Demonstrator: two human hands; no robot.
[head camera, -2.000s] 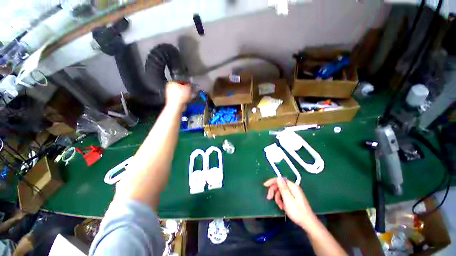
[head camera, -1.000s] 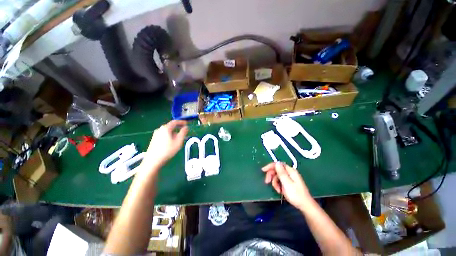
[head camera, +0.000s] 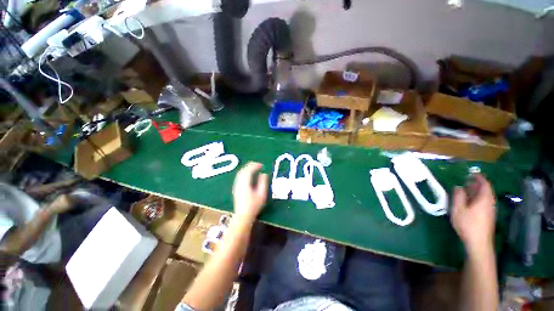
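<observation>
My left hand (head camera: 249, 191) is over the bench's front part, left of the middle loops, thumb and fingers apart, nothing seen in it. My right hand (head camera: 474, 209) is blurred at the right, beside the right pair of loops; its fingers look apart and I see nothing held. White loop housings lie on the green bench: three side by side in the middle (head camera: 300, 179), the rightmost tilted; two at the right, a thinner one (head camera: 393, 197) and a larger one (head camera: 421, 184); two at the left (head camera: 209, 160). A small clear piece (head camera: 324, 157) lies behind the middle group.
A blue bin (head camera: 285, 116), a carton of blue batteries (head camera: 327, 119) and other cartons (head camera: 392, 135) line the back. The grey screwdriver (head camera: 530, 212) is at far right. A red item (head camera: 167, 130) is back left. A white box (head camera: 110, 257) and another person's arm (head camera: 39, 225) are lower left.
The view has turned left. My right hand has left the thinner right loop and moved right. My left hand came back from the blue bin earlier. The middle group now shows three loops, not two.
</observation>
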